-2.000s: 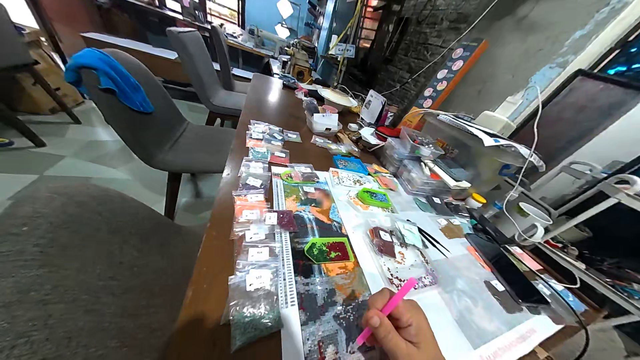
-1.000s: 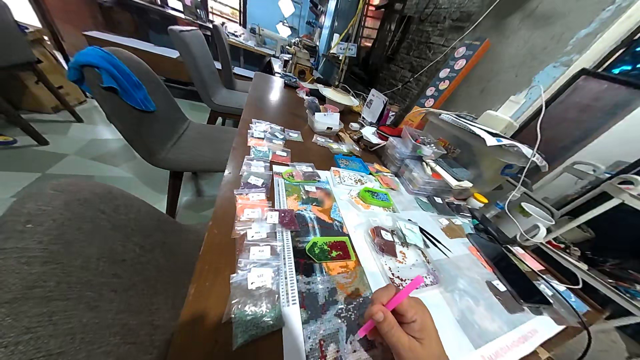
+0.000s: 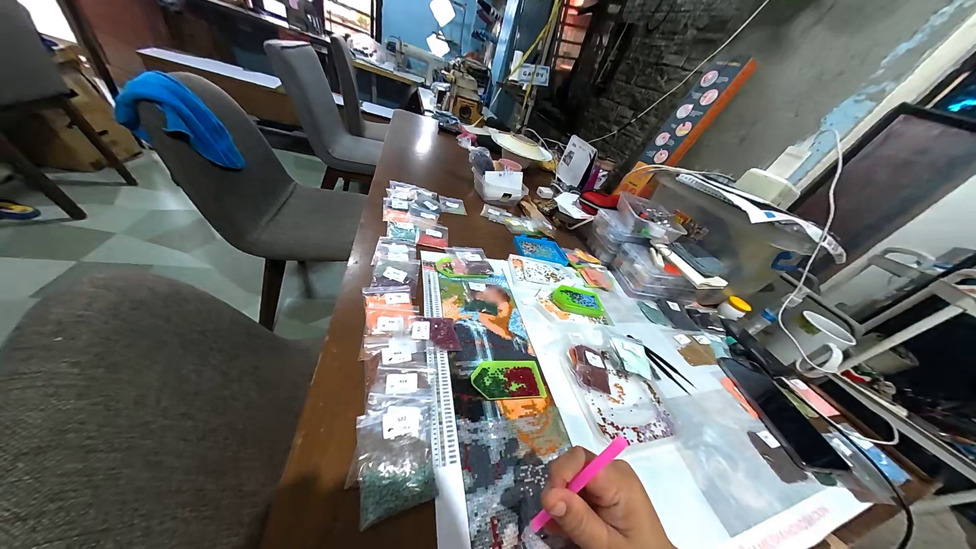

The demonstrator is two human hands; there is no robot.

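My right hand grips a pink diamond-painting pen, its lower end at the near part of the diamond-painting canvas. Just beyond lies a green tray with green and dark red beads on the canvas. A second green tray holds blue beads. A clear plastic tray of mixed beads carries small bags, with black tweezers beside it. Along the canvas's left edge run labelled zip bags of beads, the nearest a bag of teal beads. My left hand is not in view.
A black smartphone lies on the right, near a white cable and a white mug. Stacked clear plastic boxes stand farther back. A blue tray lies beyond the canvas. Grey chairs line the wooden table's left side.
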